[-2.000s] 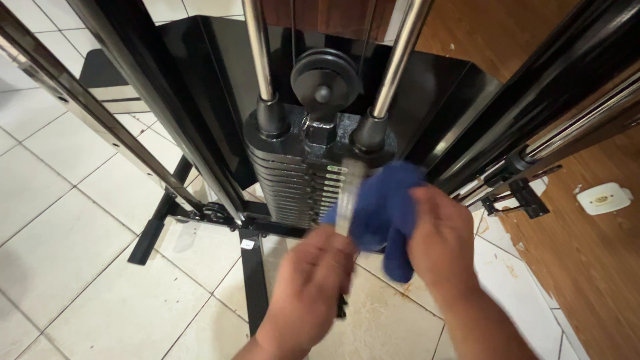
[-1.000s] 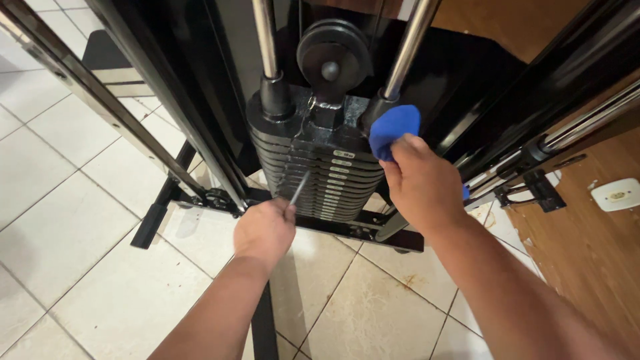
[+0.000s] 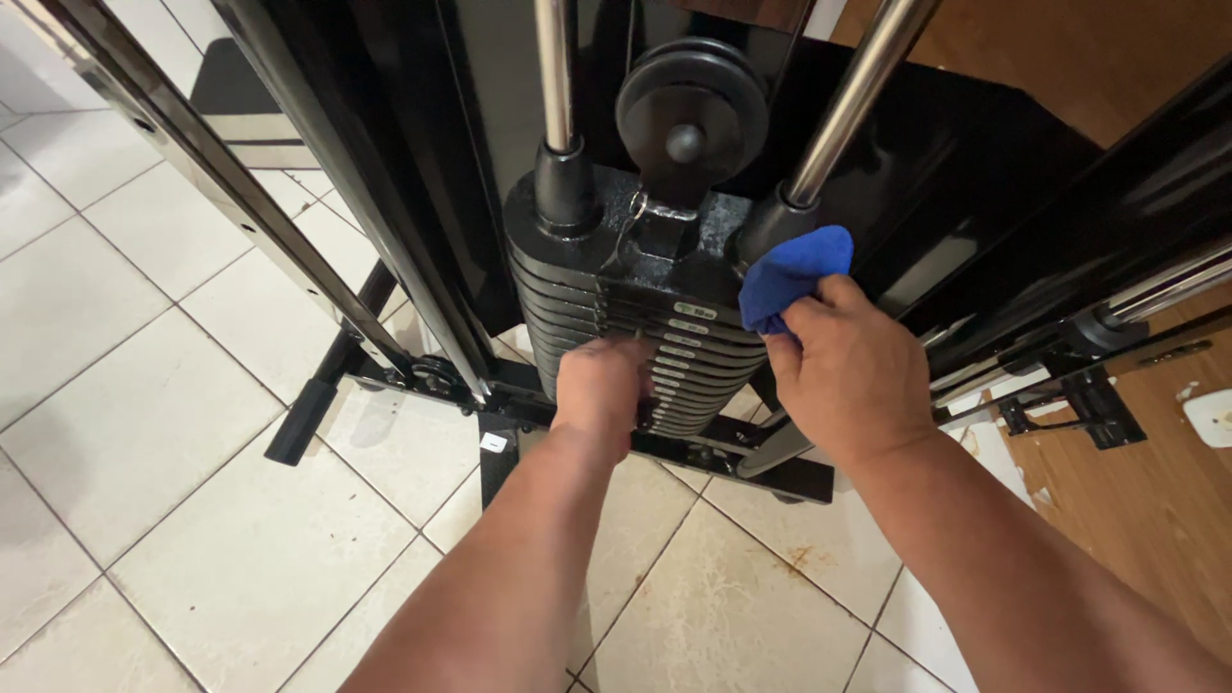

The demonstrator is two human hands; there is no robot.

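Observation:
A black weight stack [image 3: 674, 279] of a cable exercise machine stands between two chrome guide rods [image 3: 852, 106], with a black pulley [image 3: 688, 120] above its top plate. My left hand [image 3: 602, 385] is at the front of the stack, just left of the pale plate labels; its fingertips are blurred, and whether the metal pin seen earlier is in them cannot be told. My right hand [image 3: 852, 371] pinches a blue cloth [image 3: 794, 274] at the stack's right front edge, below the black rubber collar of the right rod. A thin wire loop [image 3: 635, 207] lies on the top plate.
Slanting chrome and black uprights [image 3: 241, 212] flank the stack. A black foot with a round end grip [image 3: 303, 423] juts out at left, and a black base bar [image 3: 799, 476] crosses low down. White floor tiles [image 3: 212, 549] lie in front; a brown wood-look surface [image 3: 1116, 520] is at right.
My hands, close together with the cloth and a metal pin two seconds ago, have moved apart. My left hand has moved up against the stack's front. The cloth stays in my right hand.

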